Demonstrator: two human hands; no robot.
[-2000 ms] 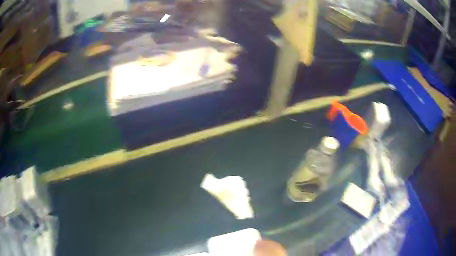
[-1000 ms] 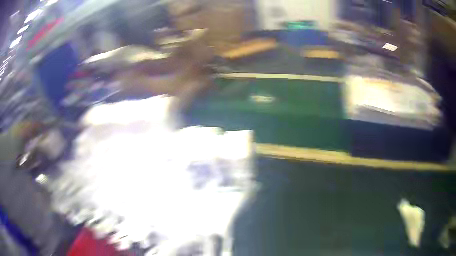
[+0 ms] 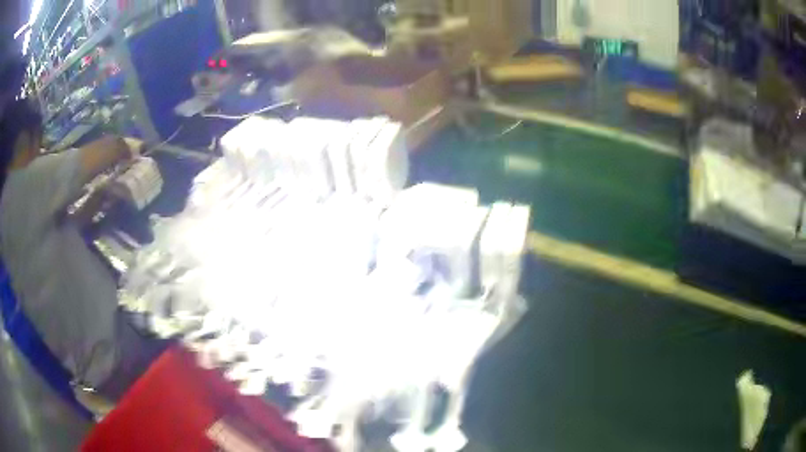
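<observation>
Many white power strips (image 3: 504, 247) stand on edge in rows on the dark green bench, left of the middle of the head view. Glare washes out much of them. Bagged power cords (image 3: 256, 353) hang in a tangle on the side towards me. A white wiping cloth (image 3: 753, 408) lies on the bench at the lower right. Neither of my hands is in view.
A red bin or box (image 3: 177, 408) is at the lower left, in front of the cords. A person in a light shirt (image 3: 62, 265) is at the left edge with hands on white items. A paper stack (image 3: 751, 190) lies on a dark box at right. A brown carton (image 3: 389, 93) is behind the rows.
The view has swung left, bringing in the rows, red bin and person. The bottle, blue-orange item and the finger on a white piece have left the picture.
</observation>
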